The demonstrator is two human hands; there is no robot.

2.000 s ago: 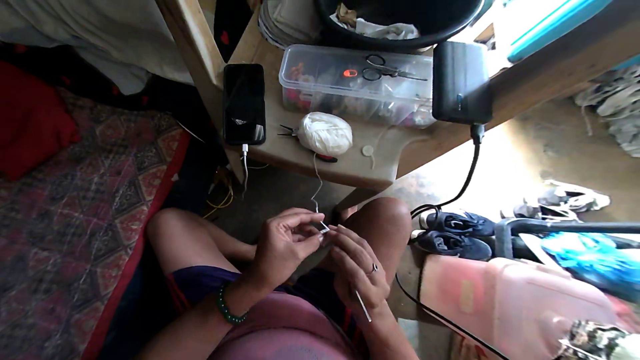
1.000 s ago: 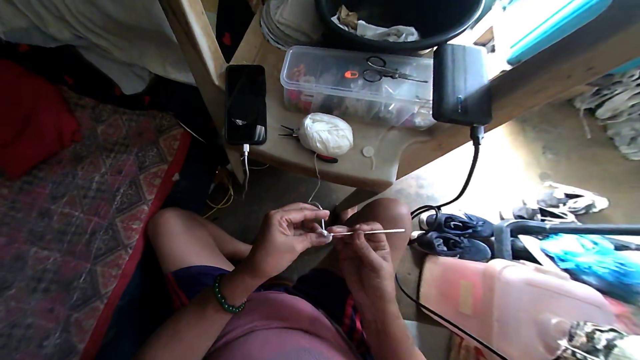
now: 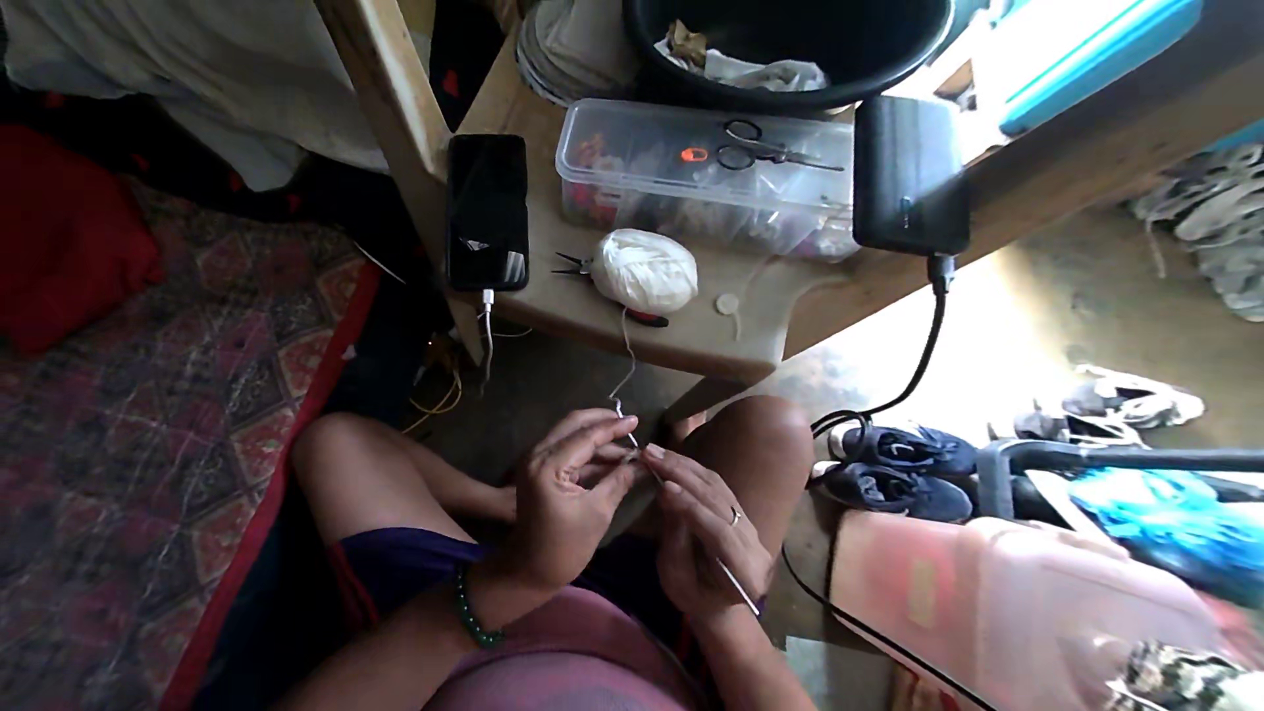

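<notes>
My right hand [image 3: 713, 528] holds a thin, pale crochet hook [image 3: 738, 587], whose shaft runs under the fingers and out past the palm. The fingers of my left hand [image 3: 578, 484] pinch a small bit of white yarn work at the hook's front end, mostly hidden by the fingertips. Both hands' fingertips nearly meet above my lap. A strand of white yarn [image 3: 629, 355] rises from my left fingers to a white yarn ball [image 3: 645, 271] on the stool-like surface. Pliers [image 3: 647, 319] lie partly under the ball. Scissors [image 3: 780, 156] rest on a clear plastic box [image 3: 706, 188].
A phone [image 3: 488, 212] with a white cable and a black power bank [image 3: 910, 175] with a black cable flank the box. A black basin [image 3: 790, 94] stands behind. Dark shoes [image 3: 894, 472] and a pink plastic container [image 3: 997, 583] are at the right, a patterned mat [image 3: 267, 296] at the left.
The crochet hook has swung from roughly level, pointing right, to a slant down towards my right wrist. My right hand has turned so that its back shows, with the fingers extended.
</notes>
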